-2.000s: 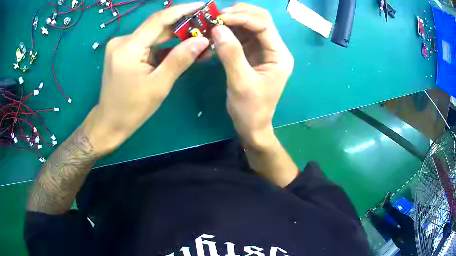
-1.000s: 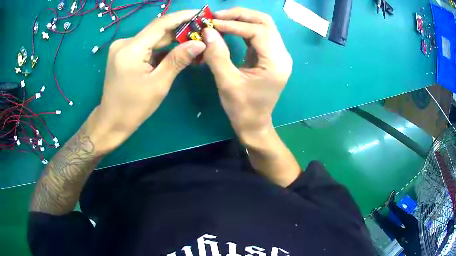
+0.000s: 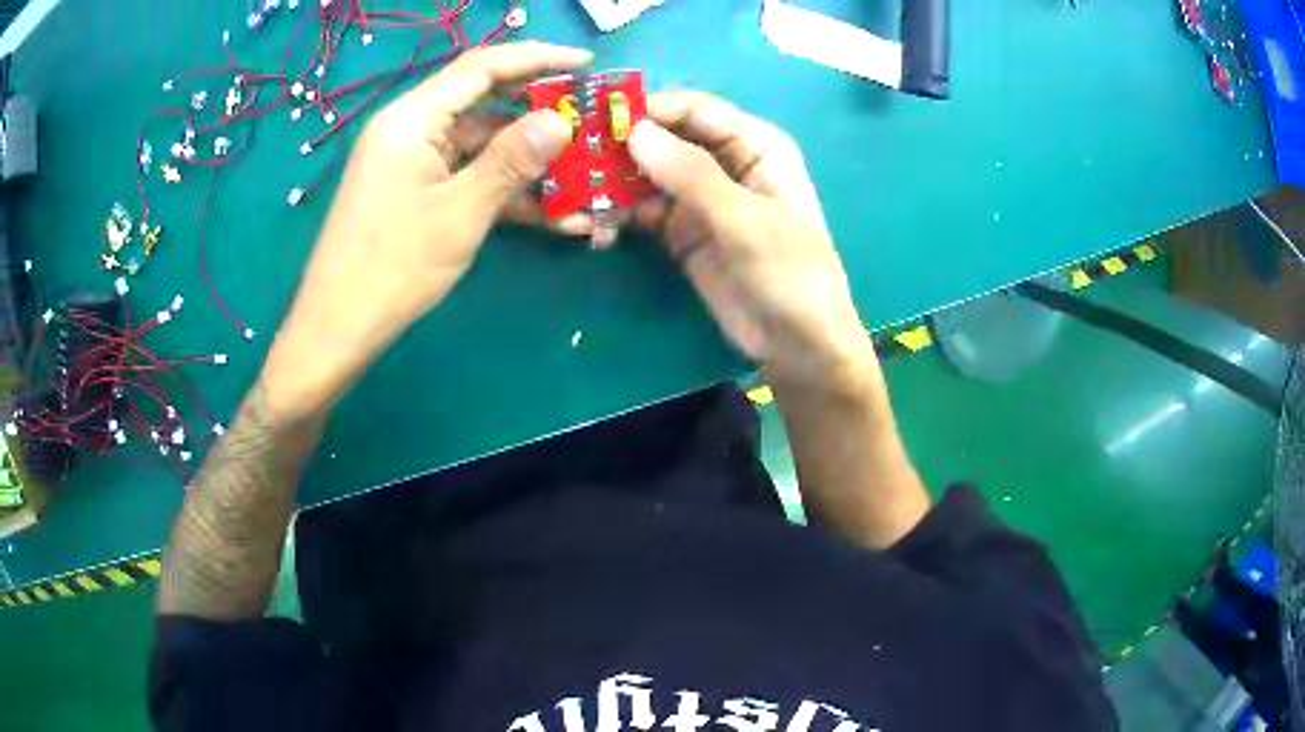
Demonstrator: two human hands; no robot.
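A red circuit board (image 3: 595,172) is held above the green bench near the top middle, its face with small parts towards me. Two yellow-gold parts stand on its upper half, with a dark part between them. A small silvery part sticks out at its lower edge. My left hand (image 3: 415,215) grips the board's left side, thumb on the front. My right hand (image 3: 744,215) grips its right side, thumb by the right yellow-gold part. The fingers behind the board are partly hidden.
Thin red lead wires (image 3: 122,372) with white plugs lie at the left, more at the upper left. Small brass-coloured parts (image 3: 132,240) lie among them. A white strip (image 3: 830,46) and a dark handle-shaped part (image 3: 926,50) lie at the upper right. A blue object (image 3: 1278,57) stands at the far right.
The board has turned from an edge-on, slanted pose to upright with its face towards me. Both hands are still on it, now slightly lower in view. The camera view has shifted.
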